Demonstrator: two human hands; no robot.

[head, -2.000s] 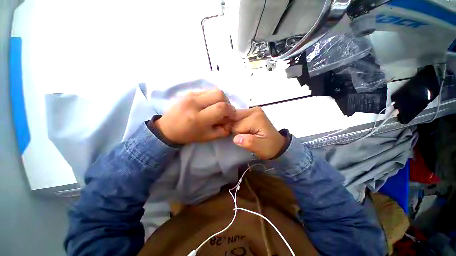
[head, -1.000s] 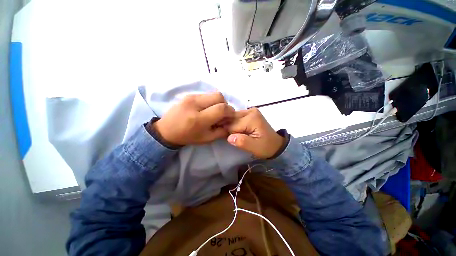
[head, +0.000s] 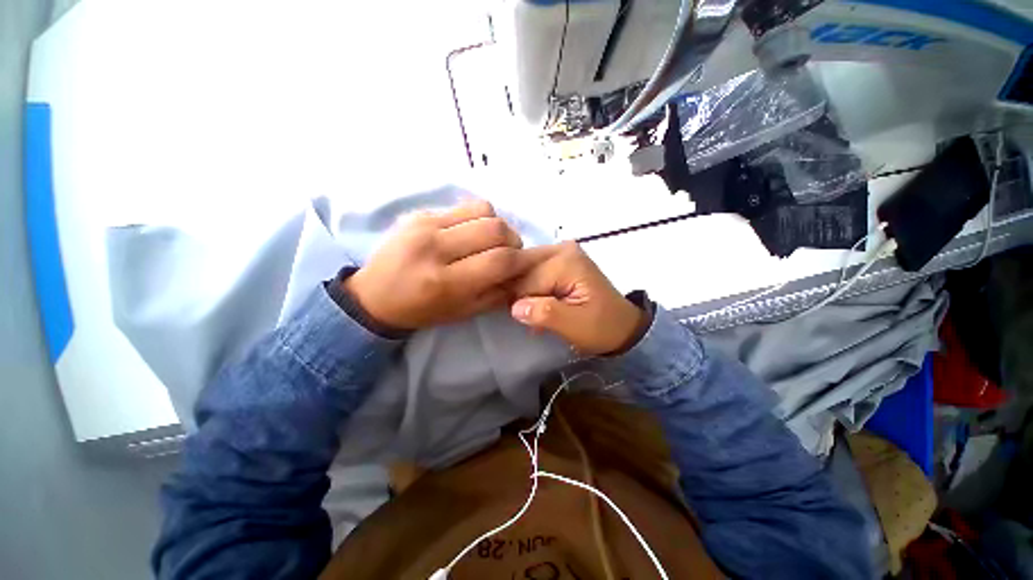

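Note:
A pale grey garment piece (head: 215, 295) lies over the front of the white table and hangs down over my lap. My left hand (head: 436, 270) is closed over it, with the fingers curled. My right hand (head: 575, 300) touches the left one, its thumb pressed against its curled fingers. The cloth edge between the fingertips is mostly hidden by the hands. The needle area of the sewing machine (head: 583, 119) is beyond the hands, and no cloth shows under it.
Black pieces (head: 725, 187) and a clear plastic bag (head: 753, 119) lie right of the needle. A black rectangular device (head: 935, 206) with a white cable lies at the right table edge. A grey cloth pile (head: 838, 351) hangs below that edge. A white earphone cable (head: 535, 453) crosses the brown apron (head: 487, 510).
The whole view has shifted slightly, with the machine a little further left. My hands stay together at nearly the same place, with small finger movements.

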